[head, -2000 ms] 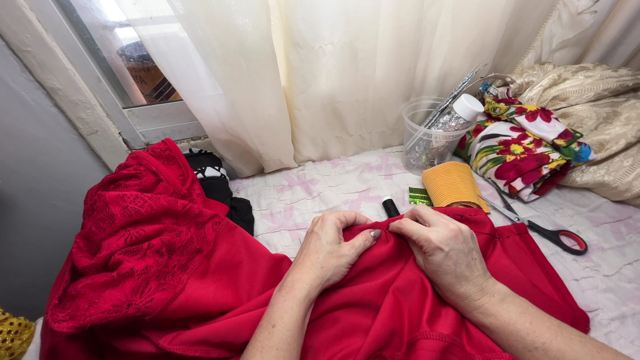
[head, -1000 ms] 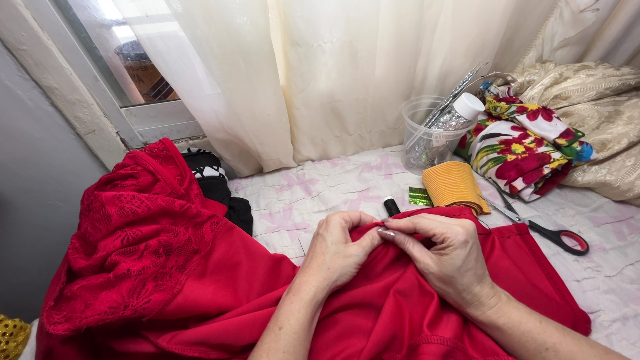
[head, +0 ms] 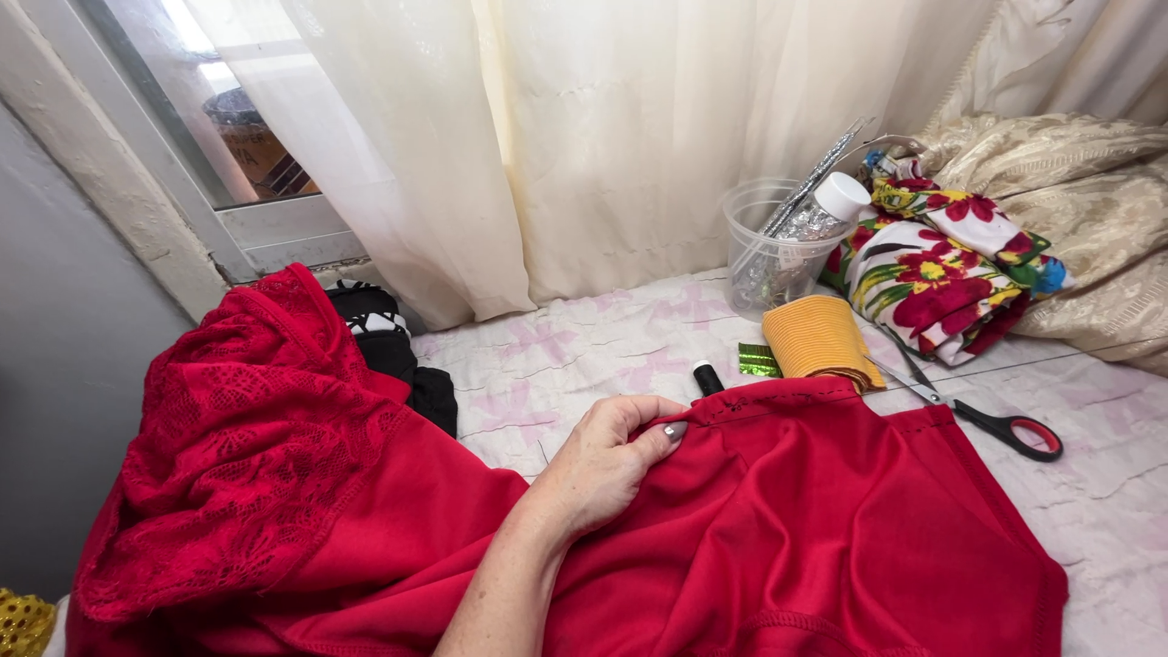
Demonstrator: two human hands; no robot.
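Note:
A red fabric garment [head: 803, 511] with a lace section [head: 246, 456] spreads across the lower half of the view. My left hand [head: 607, 461] pinches its upper edge between thumb and fingers, near the middle. Dark stitches run along the folded hem to the right of that grip. A dark thread stretches from the hem out past the right edge of the view. My right hand is out of view. Just behind the hem stands a spool of black thread [head: 707, 378], close to my left fingertips.
Scissors [head: 990, 424], a folded yellow ribbed cloth [head: 817, 342] and a green shiny piece [head: 758, 359] lie behind the garment. Farther back are a clear plastic cup [head: 771, 274] holding a white-capped bottle, and a rolled floral cloth [head: 949, 265]. Black fabric [head: 392, 356] lies left; a curtain [head: 630, 146] hangs behind.
My right hand, earlier at the hem beside my left hand, has left the view. The thread now stretches rightward over the scissors. My left hand still holds the red edge.

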